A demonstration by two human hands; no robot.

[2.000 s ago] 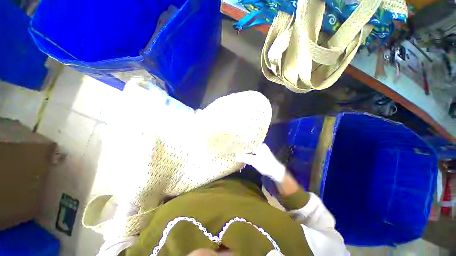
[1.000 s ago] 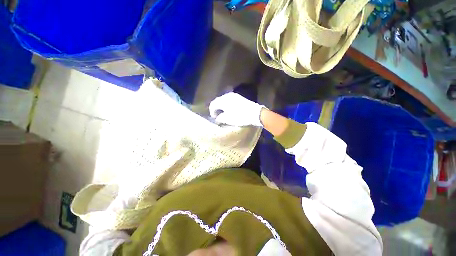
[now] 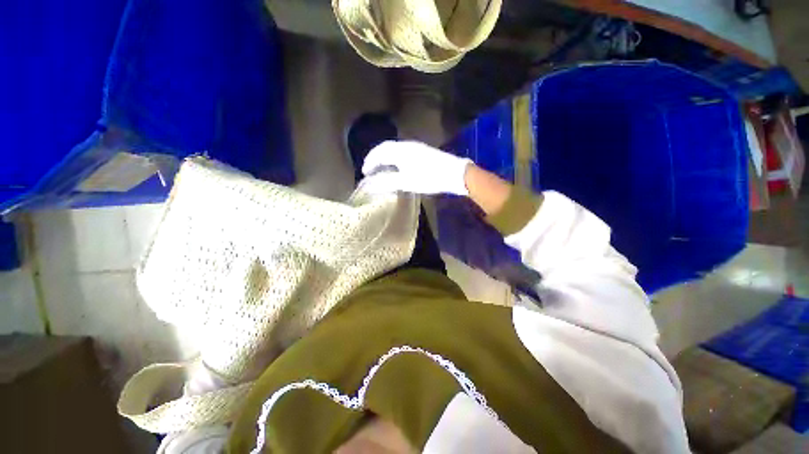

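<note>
A cream woven straw tote bag (image 3: 257, 257) lies across my lap, its woven side facing up with a dent in the middle. My right hand (image 3: 415, 168), in a white knit glove, grips the bag's upper right edge with curled fingers. A beige strap loop (image 3: 164, 403) sticks out at the lower left. My left hand is hidden behind the bag and strap; only its pale sleeve shows at the bottom left edge.
Beige strap loops (image 3: 421, 31) hang from above at the top centre. Blue bins stand at the upper left (image 3: 195, 89) and right (image 3: 639, 177). A table edge (image 3: 674, 28) crosses the upper right. Cardboard boxes stand at the lower left (image 3: 53, 395) and lower right (image 3: 732, 399).
My right hand has moved from the bag's lower right side to its upper edge. The bag's rounded right end is now flatter. The view has shifted, so the hanging straps sit higher and further left.
</note>
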